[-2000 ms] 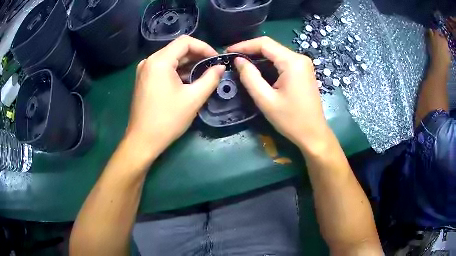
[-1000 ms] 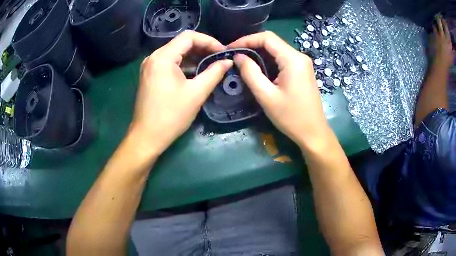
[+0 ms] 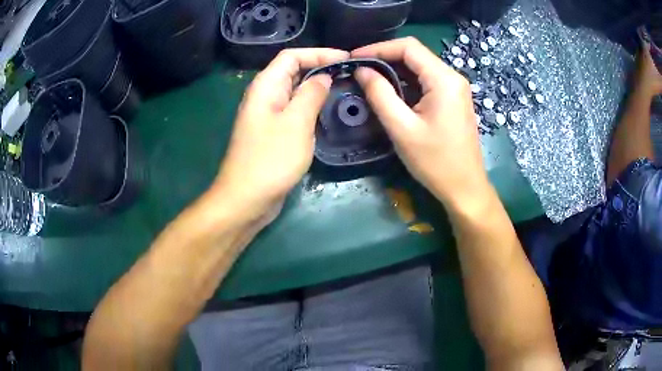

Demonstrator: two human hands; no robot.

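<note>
A black rounded-square housing [image 3: 356,138] is held between my hands over the green bench, its open top facing me and a round centre boss [image 3: 353,110] on its floor. My left hand [image 3: 279,130] grips its left and far wall, thumb inside. My right hand [image 3: 428,119] grips its right and far wall, thumb inside. Between the thumb tips, a small dark and pale piece [image 3: 344,71] shows at the far inside wall; its details are too small to tell.
A pile of button pieces [image 3: 493,76] lies at right beside silvery bubble wrap [image 3: 566,123]. Housings stand behind [image 3: 263,32] and at left [image 3: 62,145]. A clear ribbed bottle [image 3: 20,206] lies at the left edge. Another person's forearm [image 3: 633,127] is at far right. Yellow-tan marks [image 3: 401,205] are on the bench.
The housing and both hands have shifted slightly right and away from me in the picture. The thumbs have moved a little apart, showing the small piece between them. The surroundings have also shifted slightly.
</note>
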